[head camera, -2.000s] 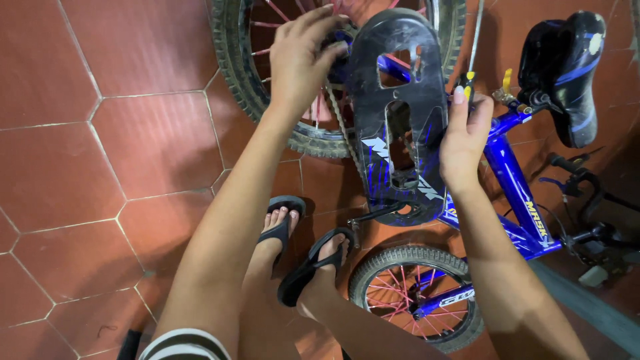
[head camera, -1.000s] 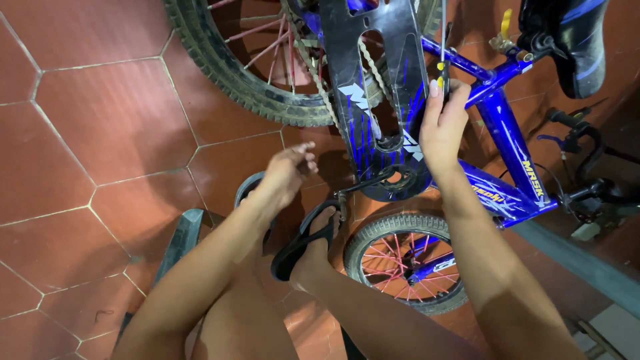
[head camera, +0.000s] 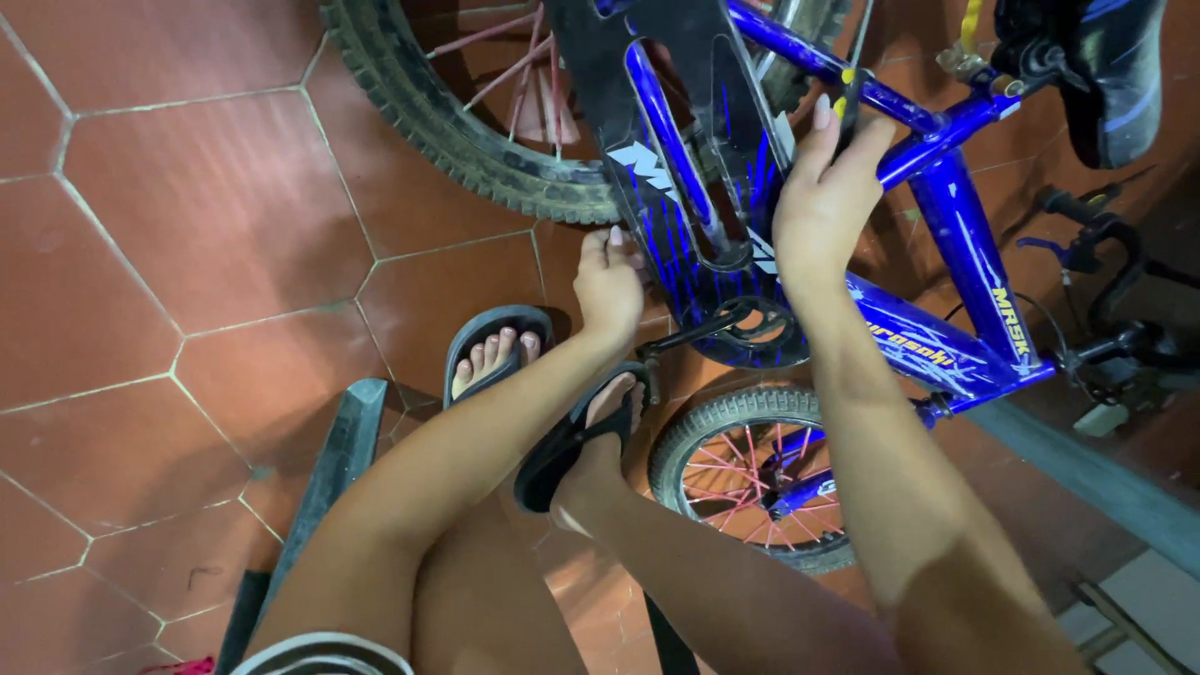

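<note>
A black chain guard [head camera: 656, 187] with blue streaks and white lettering lies along the side of a blue bicycle frame [head camera: 966, 234]. My left hand [head camera: 609, 286] is at the guard's left edge, its fingertips partly hidden there. My right hand [head camera: 830, 187] is closed around the black and yellow handle of a screwdriver [head camera: 851, 103], beside the guard's right edge. The crank arm [head camera: 694, 335] reaches left from the guard's lower end. Behind the guard's upper part is the large knobby tyre [head camera: 469, 159] of a wheel with pink spokes.
The smaller front wheel [head camera: 750, 478] lies below the crank. The saddle [head camera: 1116, 84] is at upper right, the handlebar [head camera: 1116, 244] at right. My sandalled feet are beside the crank on red hexagonal tiles [head camera: 216, 206]. A grey metal bar [head camera: 328, 469] lies at lower left.
My left hand has gone from the top of the chain guard, down past its left side, and back up to its left edge. My right hand stays around the handle. The guard's slot now shows blue tube.
</note>
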